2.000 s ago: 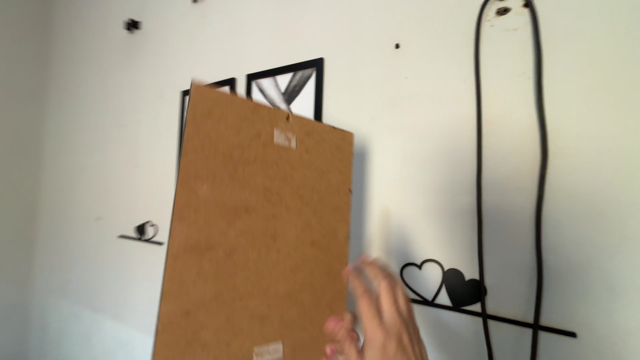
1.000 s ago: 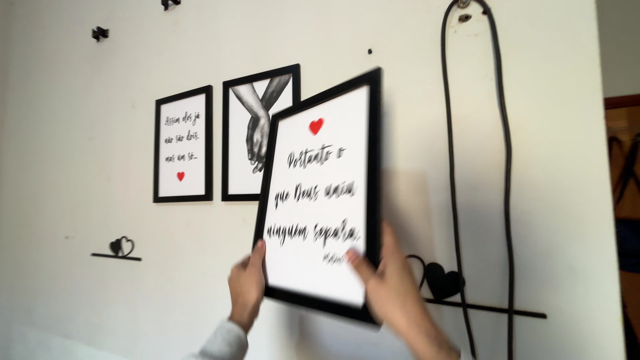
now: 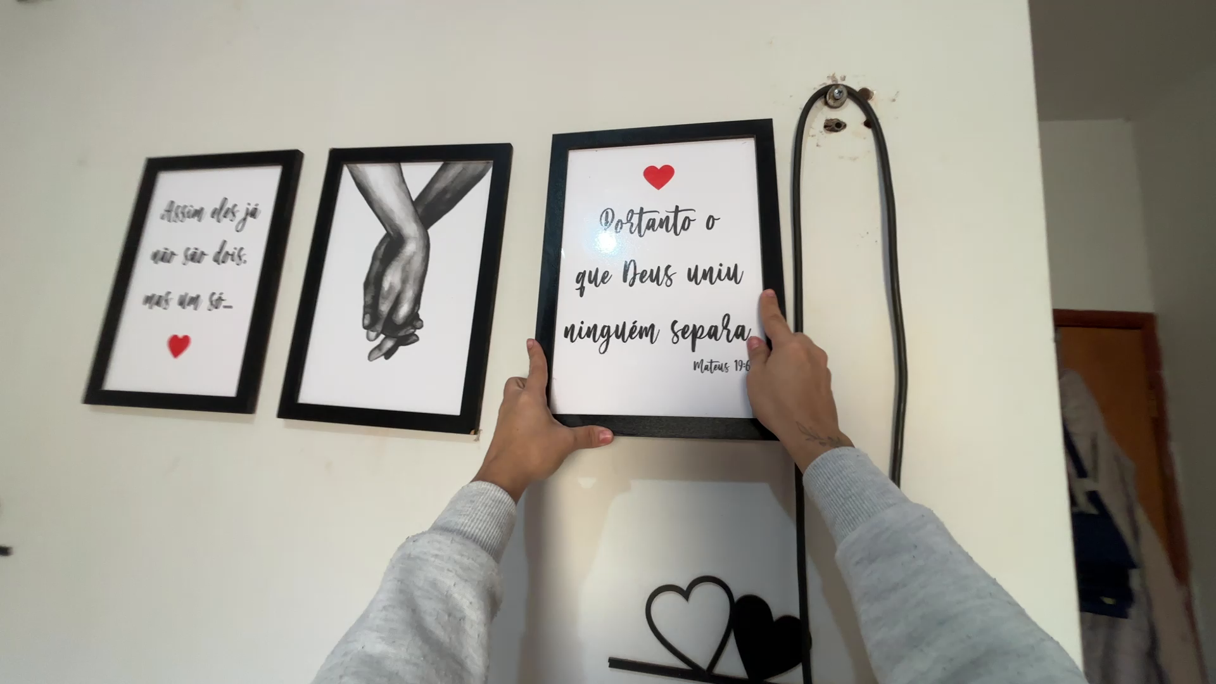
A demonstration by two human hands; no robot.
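Note:
A black-framed print with a red heart and script lettering is held upright at the white wall, right of two others. My left hand grips its lower left corner, thumb along the bottom edge. My right hand grips the lower right side, with fingers on the frame's edge. Left of it hangs a framed picture of two clasped hands, and farther left a framed lettered print. Whether the held frame rests on a nail behind it is hidden.
A black cable loops over a screw just right of the held frame. Below is a black wall ornament with two hearts. Past the wall's right edge are a wooden door and hanging clothes.
The held frame first showed its brown back, then its lettered front tilted over the clasped-hands picture. It now stands nearly straight beside that picture, with both my hands on it.

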